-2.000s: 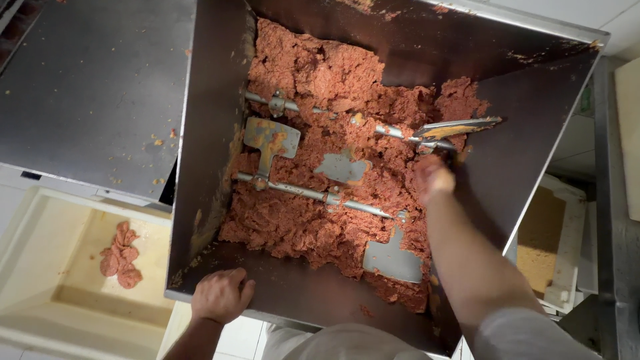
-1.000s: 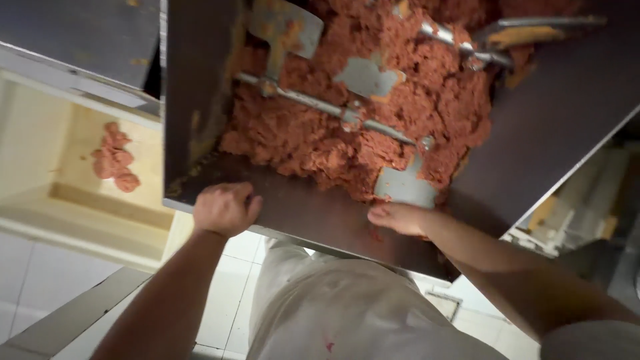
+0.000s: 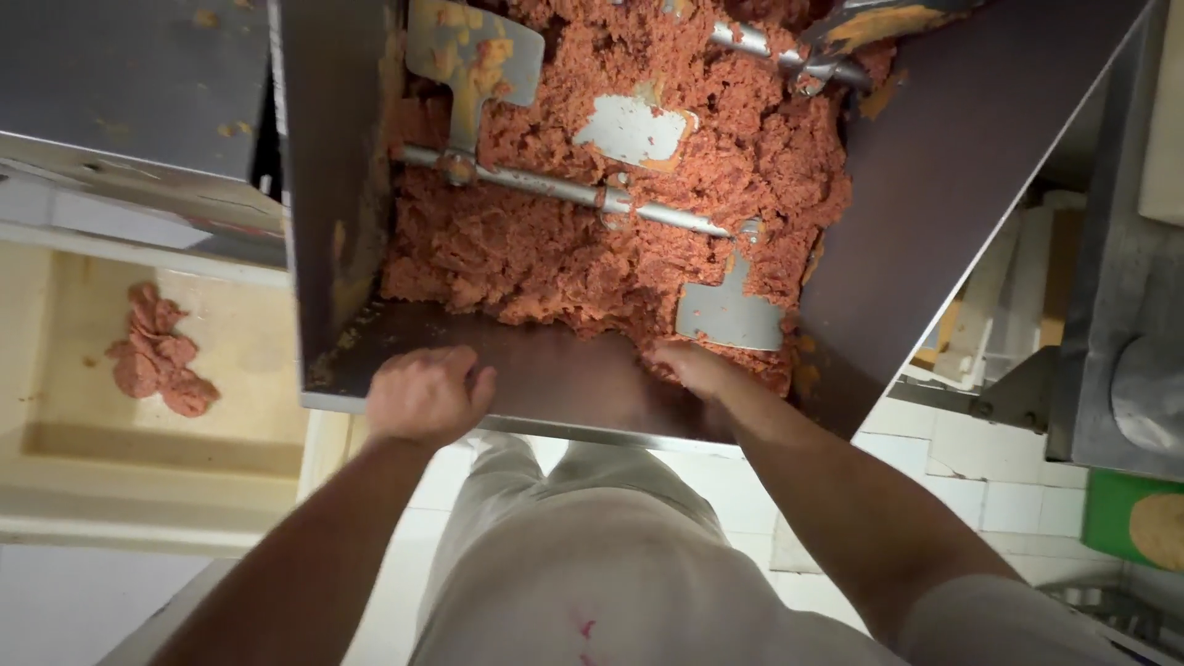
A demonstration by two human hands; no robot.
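Red ground meat (image 3: 536,250) fills the middle of a stainless steel mixer tub (image 3: 573,370). Through it run metal shafts with flat paddles; a lower shaft (image 3: 564,188) carries a smeared paddle (image 3: 476,55) at upper left and a cleaner one (image 3: 731,310) at lower right. My left hand (image 3: 430,393) rests curled over the tub's near rim, its fingers closed around the edge. Inside the near wall, my right hand (image 3: 689,365) touches the meat's near edge just below the lower right paddle; its fingertips are partly hidden, and whether they grip any meat cannot be told.
Left of the tub, a cream plastic bin (image 3: 250,370) holds a small clump of meat (image 3: 162,351). Above it is a metal surface (image 3: 120,83) with scraps on it. At the right stand metal equipment (image 3: 1124,370) and a green object (image 3: 1124,518) near the tiled floor (image 3: 980,462).
My right hand has moved from the meat at the tub's right side to the near wall, then slightly onto the meat's near edge. My left hand stays on the rim. The view has shifted nearer.
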